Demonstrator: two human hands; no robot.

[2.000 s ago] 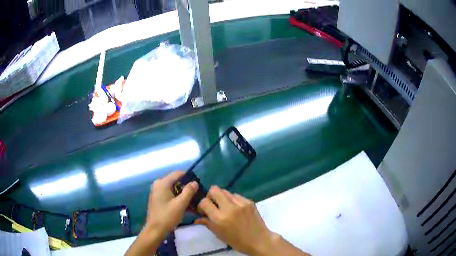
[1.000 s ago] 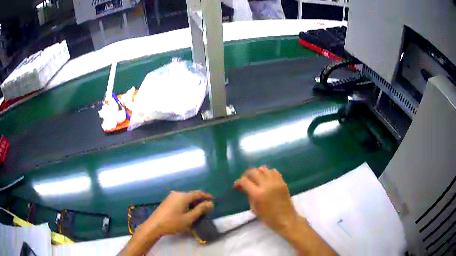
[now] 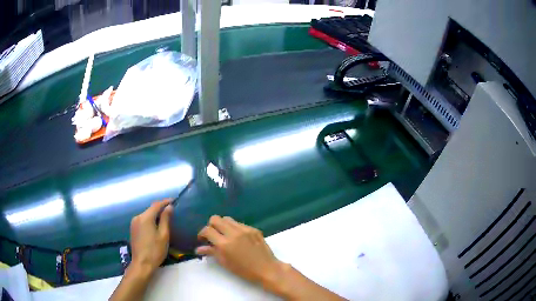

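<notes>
My left hand (image 3: 150, 234) grips the left edge of a thin black phone middle frame (image 3: 187, 220) above the green belt's near edge. The frame is blurred; its dark end with orange-gold edging is nearest me, and a pale patch shows near its far end. My right hand (image 3: 240, 242) is at the frame's near right side, fingers bent; whether it grips the frame is unclear. Another black middle frame (image 3: 349, 154) lies on the green belt at the right, pale patch at its far end. More frames (image 3: 94, 247) lie at the lower left, partly cut off.
White foam sheet (image 3: 358, 247) lies under my forearms. Beyond the green surface are a metal post (image 3: 209, 64), a clear plastic bag (image 3: 156, 91) and an orange tray (image 3: 88, 140). A grey machine (image 3: 491, 159) and black drag chain (image 3: 355, 62) stand right. A yellow strip (image 3: 40, 284) lies lower left.
A middle frame now lies on the belt at the right. The orange-edged frame beside my left hand one second ago no longer shows there. My hands now hold a frame upright or tilted over the belt edge.
</notes>
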